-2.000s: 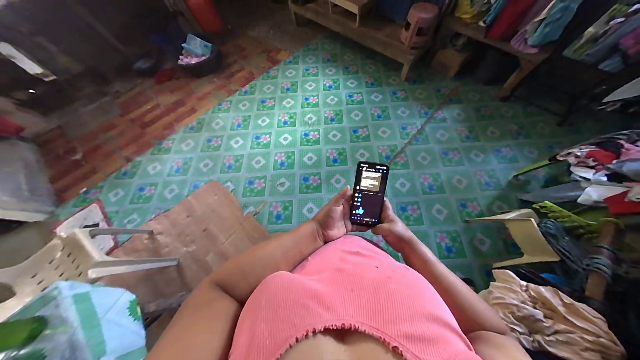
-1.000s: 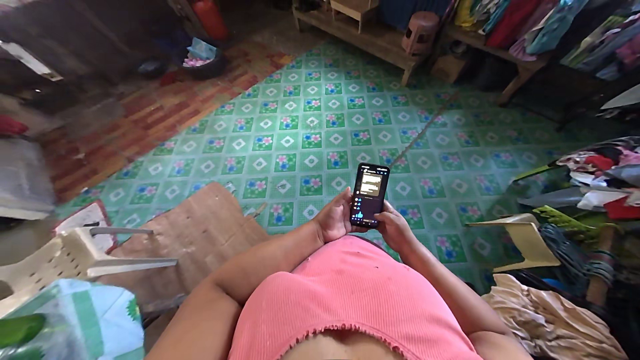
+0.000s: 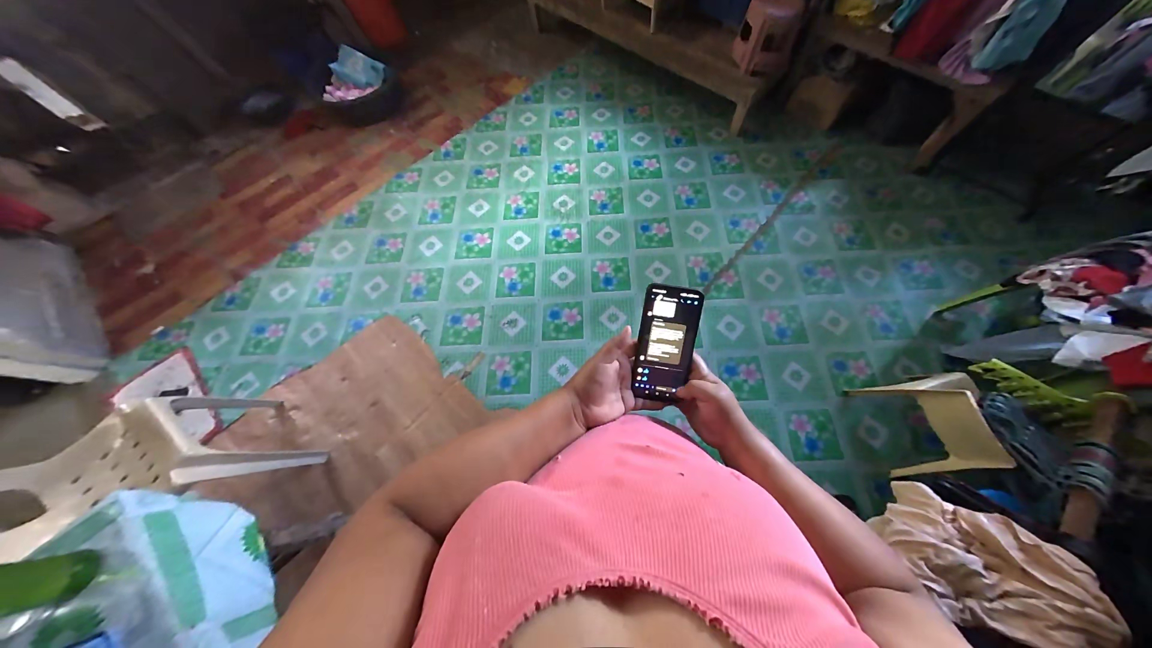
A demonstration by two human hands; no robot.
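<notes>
A black smartphone (image 3: 668, 342) with a lit dark screen is held upright between both hands, just in front of the pink ribbed top. My left hand (image 3: 610, 382) holds it from the left side, palm partly showing, fingers behind the phone. At its lower right edge is my right hand (image 3: 709, 396), the thumb near the bottom of the screen. The fingers behind the phone are hidden.
Green floral floor covering (image 3: 562, 238) spreads ahead. Flattened cardboard (image 3: 351, 423) and a white plastic chair (image 3: 144, 441) are at left. At right are a cream plastic chair (image 3: 954, 423) and crumpled beige cloth (image 3: 999, 558). A wooden bench (image 3: 666, 54) stands at the back.
The content on the phone screen has changed. Both hands keep hold of the phone in about the same place.
</notes>
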